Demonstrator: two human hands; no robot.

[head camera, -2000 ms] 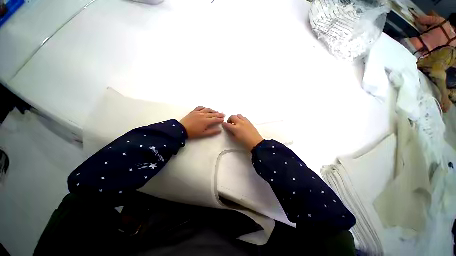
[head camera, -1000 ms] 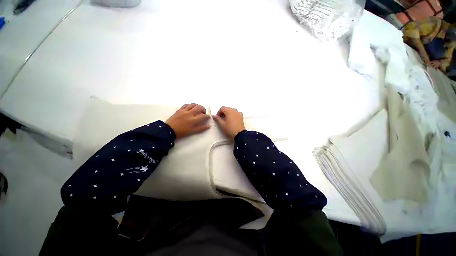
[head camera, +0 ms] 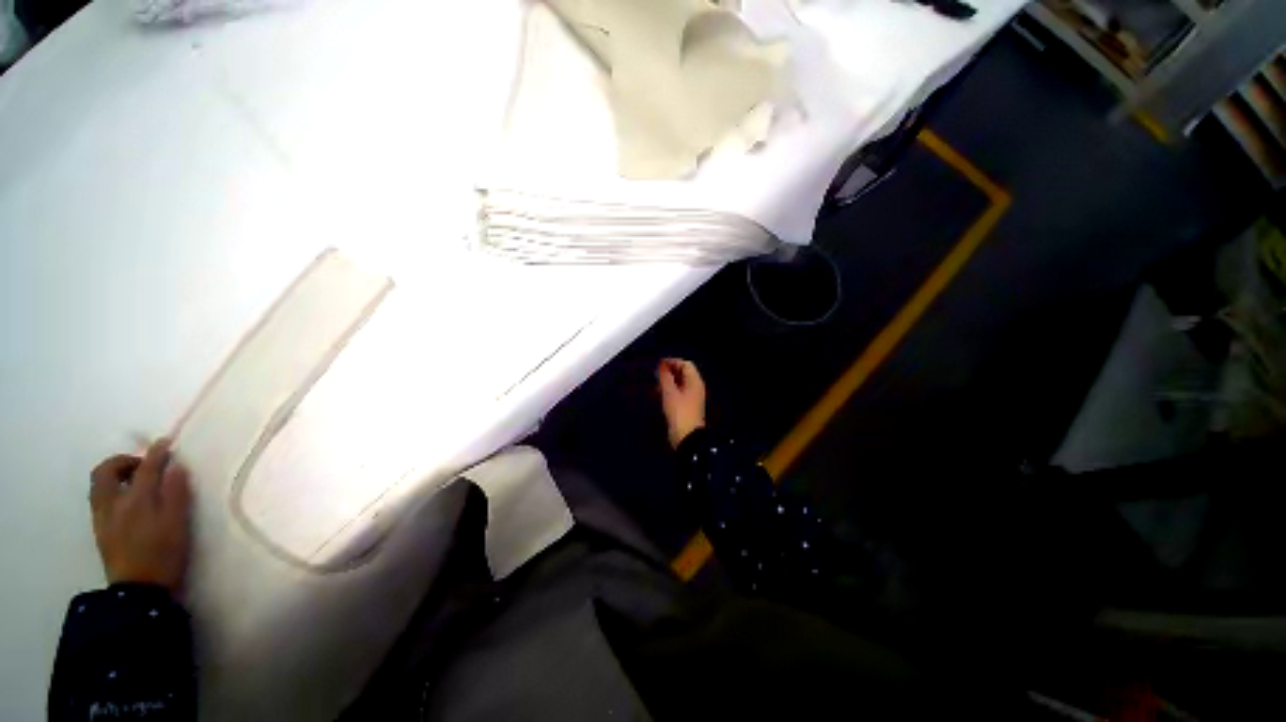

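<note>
The cream garment body panel (head camera: pixel 226 578) lies on the table and partly over my lap, with its U-shaped neckline open. One strap (head camera: pixel 289 336) points up and away on the table; the other (head camera: pixel 525 511) hangs at the table's front edge over my lap. My left hand (head camera: pixel 141 519) is at the panel's outer edge below the strap, fingertips pinched on that edge. My right hand (head camera: pixel 681 399) is off the table, over the dark floor, away from the panel. Its fingers are closed together; no held thing shows, though a thin thread would be too small to tell.
A stack of folded cream panels (head camera: pixel 607 233) lies near the table's front edge, with beige fabric (head camera: pixel 670 85) behind it. A dark round bin (head camera: pixel 794 286) stands on the floor beyond my right hand. Yellow floor lines (head camera: pixel 903 310) and shelving (head camera: pixel 1199 64) are to the right.
The view has turned right and down towards the floor. My right hand has let go of the panel and moved out past the table edge. My left hand has stayed on the panel.
</note>
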